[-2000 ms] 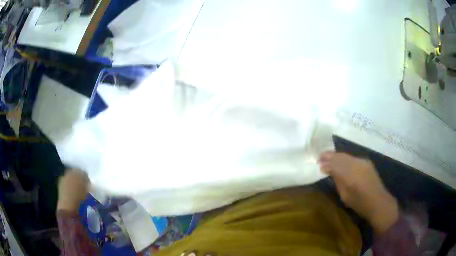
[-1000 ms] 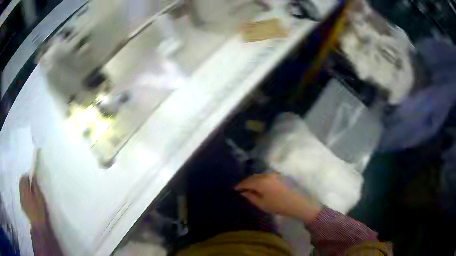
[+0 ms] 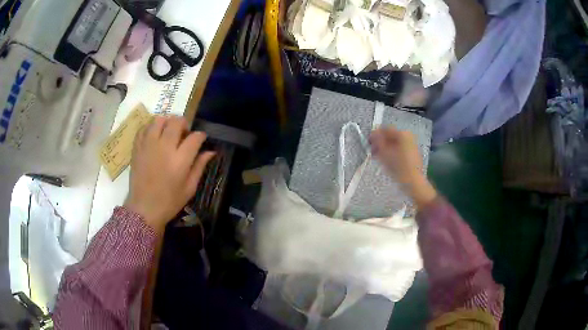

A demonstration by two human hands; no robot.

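My right hand (image 3: 394,151) is over the grey board (image 3: 322,142), its fingers closed on a thin white tie strip (image 3: 378,116). The strip's looped part lies on the board. A bundle of white cloth pieces (image 3: 335,248) lies across the lower part of the board, below my right hand. My left hand (image 3: 167,161) rests at the edge of the machine table, palm down, fingers slightly apart, beside a tan printed ticket (image 3: 122,145) that it partly covers. I see nothing held in it.
The JUKI sewing machine (image 3: 39,97) stands at the left. Black-handled scissors (image 3: 171,55) lie on the table by the printed ruler. Tied white bundles (image 3: 374,32) are heaped at the top. Lavender cloth (image 3: 490,77) hangs at the upper right.
The view has swung from the large white cloth, past the machine, to the grey board. My hands have let go of the cloth; the left is at the table edge, the right on the strip.
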